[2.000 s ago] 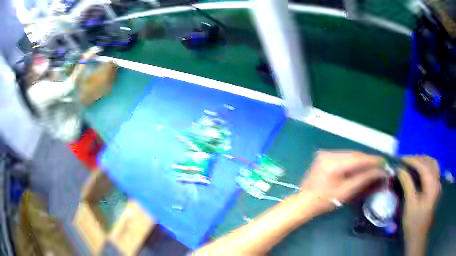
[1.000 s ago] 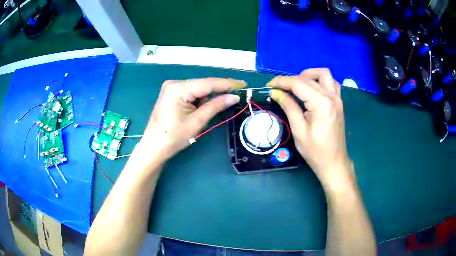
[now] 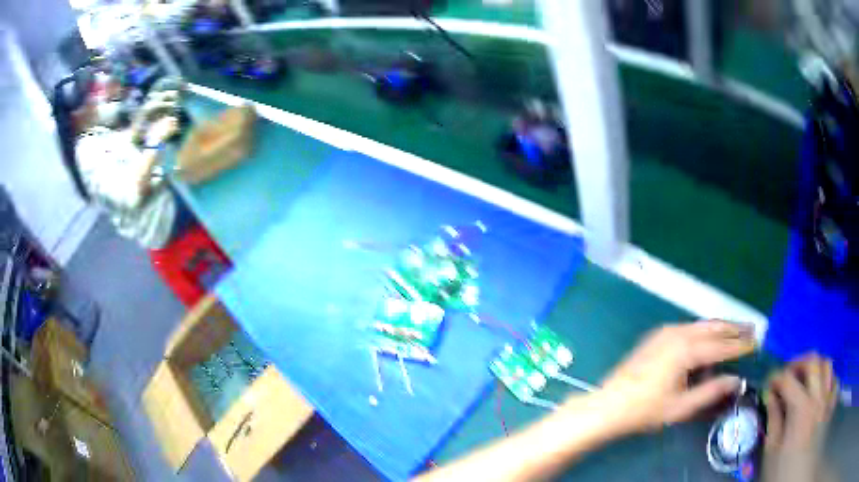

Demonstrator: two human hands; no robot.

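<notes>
The speaker (image 3: 735,438) shows its silvery-white face at the lower right, in a dark housing that is mostly hidden by my hands and cut off by the bottom edge. My left hand (image 3: 673,377) is at the housing's upper left, thumb and fingers curved with a dark gap between them. My right hand (image 3: 801,414) is blurred, at the speaker's right side, fingers bent. Whether either hand grips a board or the housing cannot be made out. A green circuit board (image 3: 532,362) with pale leads lies left of my left wrist, by the blue sheet's edge.
Several circuit boards (image 3: 429,292) lie on the left blue sheet (image 3: 311,245). An open cardboard box (image 3: 259,424) holds green boards below the bench. A white post (image 3: 589,141) rises from the rail. Another blue sheet (image 3: 801,311) bears dark units at right. A person (image 3: 122,179) is at far left.
The view has swung left, so my hands and the speaker now show at the lower right. The board seen between my fingertips a second ago is no longer clear. The box and person have come into view.
</notes>
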